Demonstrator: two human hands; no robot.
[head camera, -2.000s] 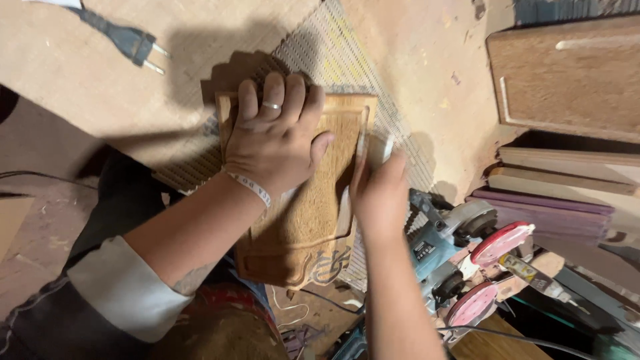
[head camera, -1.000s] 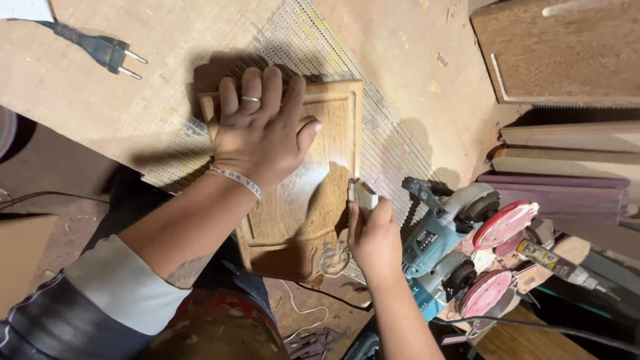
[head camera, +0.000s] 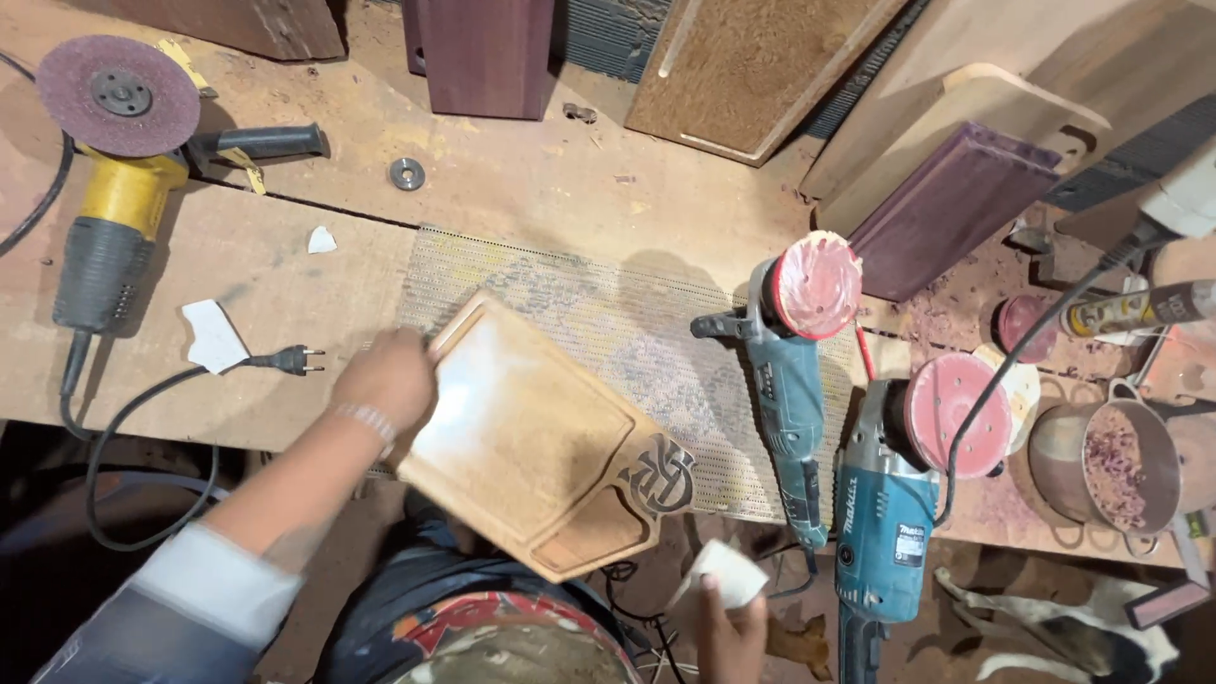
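A wooden cutting board (head camera: 518, 432) with a routed groove and a dark carved emblem lies tilted over the front edge of the bench, partly on a perforated mesh mat (head camera: 608, 323). My left hand (head camera: 385, 380) grips its upper left edge; the fingertips are hidden behind the rim. Light glares off the board's left half. My right hand (head camera: 730, 632), low and right of the board and apart from it, holds a small pale folded piece, perhaps sandpaper (head camera: 731, 575), between thumb and fingers.
A yellow angle grinder (head camera: 119, 199) lies at left, near a power plug (head camera: 285, 359). Two teal power tools with red pads (head camera: 793, 380) (head camera: 888, 513) stand at right, beside a metal pot of shavings (head camera: 1111, 465). Boards (head camera: 760, 66) lean behind. A dog (head camera: 1064, 608) lies below.
The board has turned at an angle, and my left hand has gone from its face to its edge. My right hand has moved away from the board's side. The view has shifted widely.
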